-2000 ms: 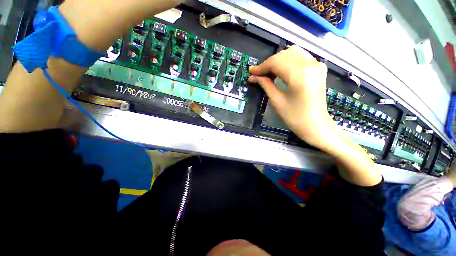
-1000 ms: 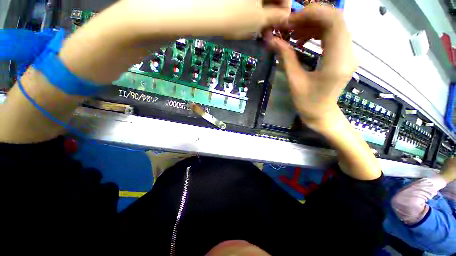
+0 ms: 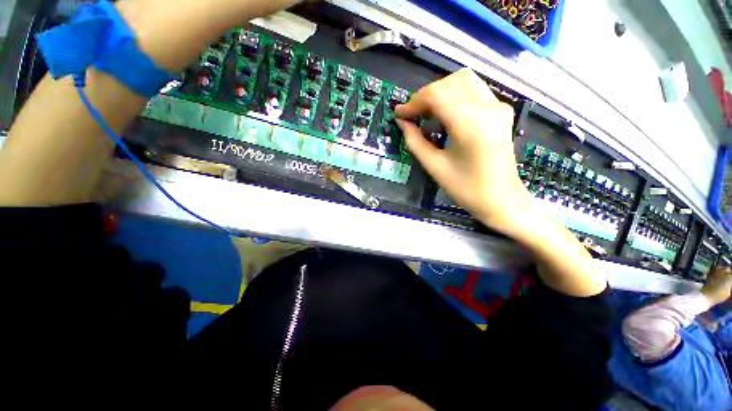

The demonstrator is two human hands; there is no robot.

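A green circuit board panel lies in a black pallet in front of me. Its narrow boards carry rows of dark, white and red parts. My right hand is at the panel's right end, with thumb and forefinger nearly together at the last board. Anything between the fingertips is hidden. My left forearm crosses the upper left, with a blue wrist strap; my left hand is cut off by the top edge.
A blue bin of copper-coloured rings stands beyond the line. Metal clips sit at the pallet edges. A silvery rail runs along the near side. More pallets continue right, towards a person's sleeve.
My hands were together near the bin one second ago. My right hand has come down to the panel's right end, and my left hand has left the picture. The pallet has shifted slightly right.
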